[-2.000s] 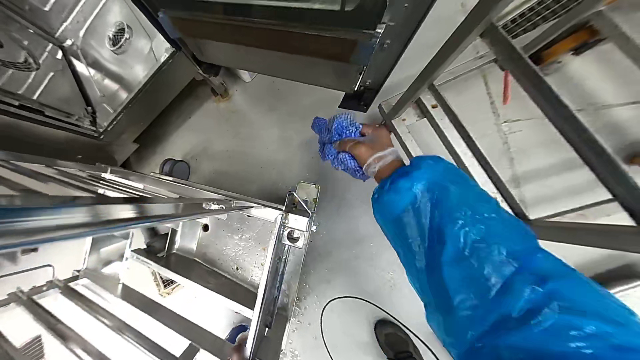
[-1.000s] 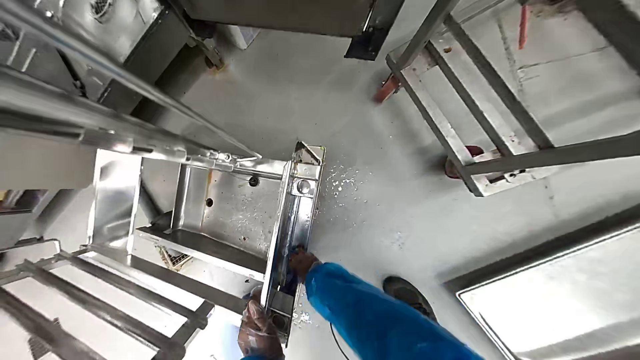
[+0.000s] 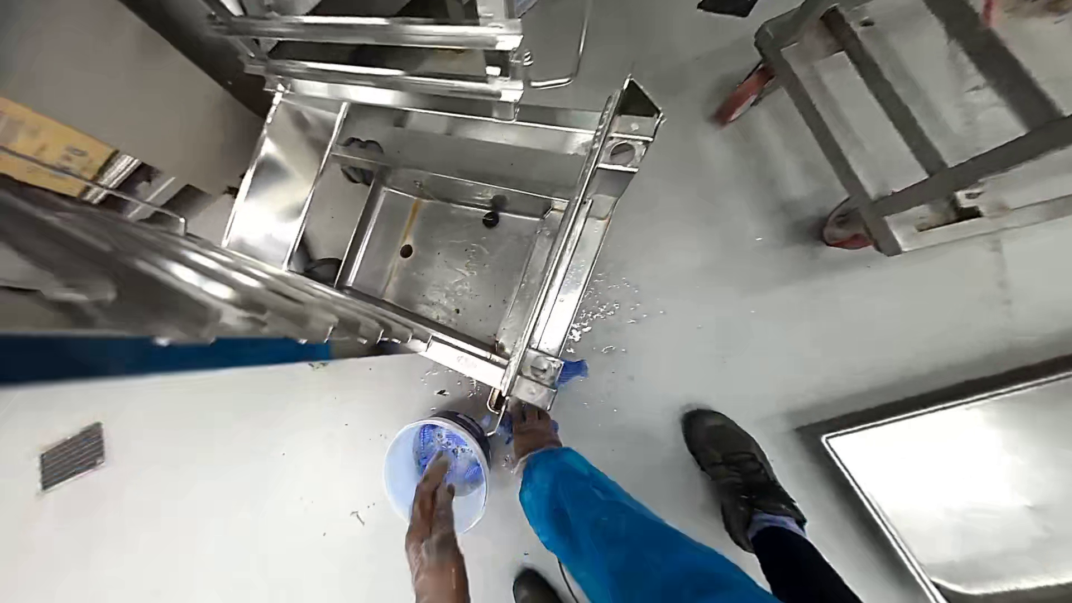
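Note:
My right hand point(image 3: 534, 431), in a clear glove and blue sleeve, reaches to the lower corner of a stainless steel rack base point(image 3: 536, 377). A blue patterned cloth point(image 3: 572, 371) shows at that corner, and more blue lies by the fingers, so the hand holds the cloth, partly hidden under the metal. My left hand point(image 3: 435, 528), also gloved, is over the near rim of a white plastic bucket point(image 3: 398, 481), fingers extended and nothing visible in it. Blue cloth and suds point(image 3: 456, 461) are inside the bucket, which stands beside the rack's corner.
A metal frame trolley point(image 3: 904, 167) with red wheels stands at upper right. A low steel-topped unit point(image 3: 971, 486) is at lower right. Steel rack rails point(image 3: 193, 276) rise on the left. Debris point(image 3: 595, 310) lies on the floor beside the base; a floor drain point(image 3: 72, 456) is at left.
My right hand has moved from inside the base's edge channel to its lower corner. My left hand has left the rack's corner and is over the bucket. The view has shifted.

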